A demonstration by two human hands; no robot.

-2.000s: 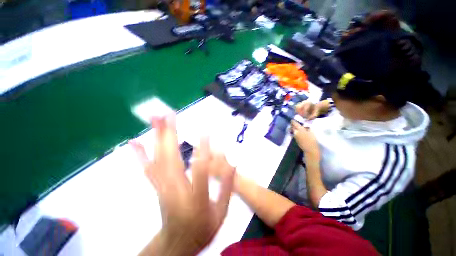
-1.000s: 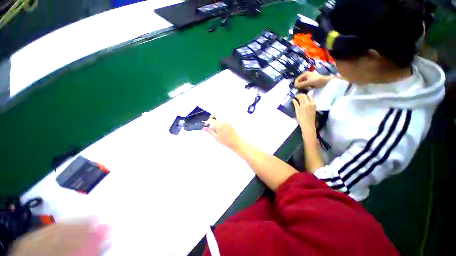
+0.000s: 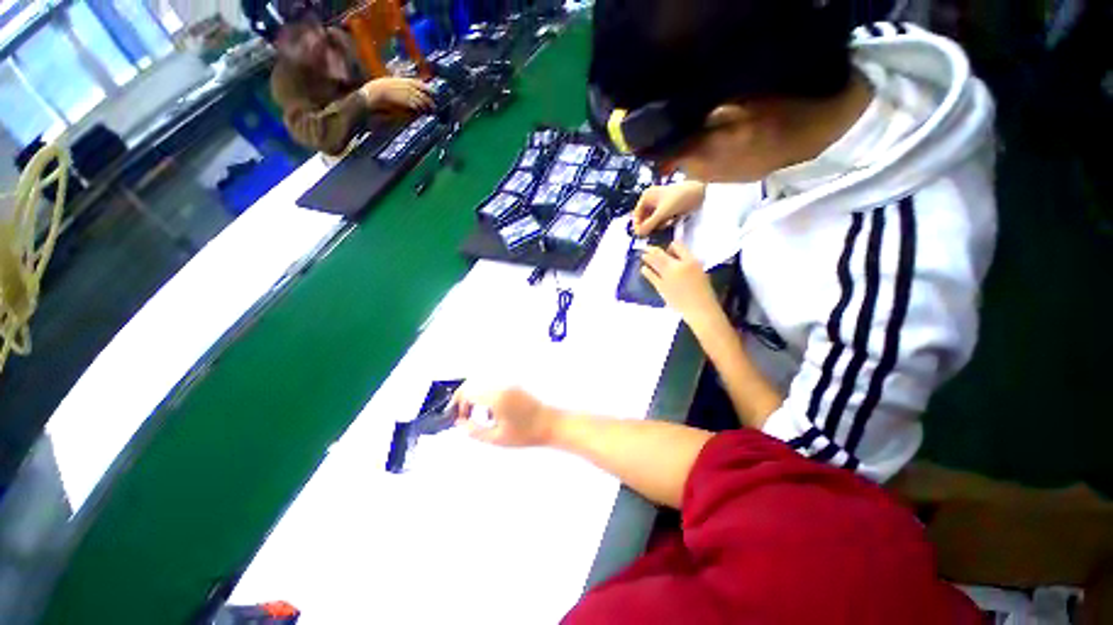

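My right hand [image 3: 507,415], bare under a red sleeve, reaches across the white bench [image 3: 427,537]. Its fingertips hold the right end of a black cover piece [image 3: 442,398]. A second dark piece [image 3: 398,447] lies just left of it, touching or overlapping; blur hides which. My left hand is out of the picture. A dark unit with an orange edge [image 3: 262,613] is cut off by the bottom edge.
A neighbour in a white hoodie [image 3: 842,269] works at the right over a dark piece [image 3: 638,278]. A coiled black cable [image 3: 560,315] lies between us. Units [image 3: 574,195] are stacked on a black mat. A green belt [image 3: 305,324] runs along the left. Another person [image 3: 320,92] sits across.
The view has turned, so the bench runs more steeply. My left hand has left the picture at the lower left. My right hand stays at the dark pieces.
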